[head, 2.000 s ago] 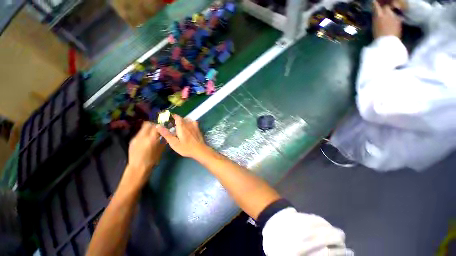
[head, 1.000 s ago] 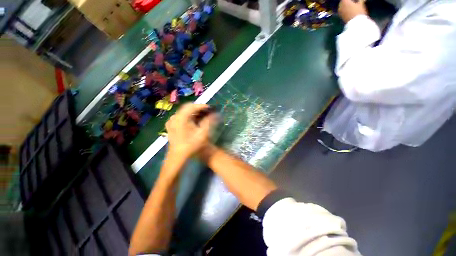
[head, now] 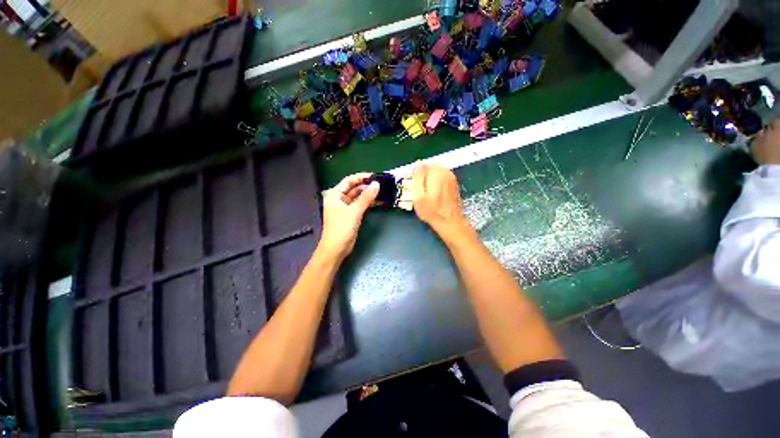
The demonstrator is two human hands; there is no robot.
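Note:
My left hand (head: 345, 204) holds a small dark watch case (head: 384, 188) in its fingertips, above the bench near the metal strip. My right hand (head: 436, 192) grips a pale yellowish binder clip (head: 405, 192) at the right side of the case. The clip touches or nearly touches the case; whether its jaws are on it is hard to tell. A large black compartment tray (head: 206, 267) lies left of my hands; its pockets look empty except for something small at its lower left corner. A heap of coloured binder clips (head: 398, 88) lies beyond the metal strip.
Another black tray (head: 162, 89) lies behind at the left. The metal strip (head: 547, 129) runs across the green bench, with a metal post (head: 684, 53) at right. A dark shiny parts pile (head: 721, 109) lies near a white-coated coworker (head: 753, 257). The bench has a scuffed patch (head: 547, 227).
The view has turned left, showing more of the tray. My hands, close together and blurred before, now show the dark case and pale clip between them. The dark unit on the scuffed patch is gone.

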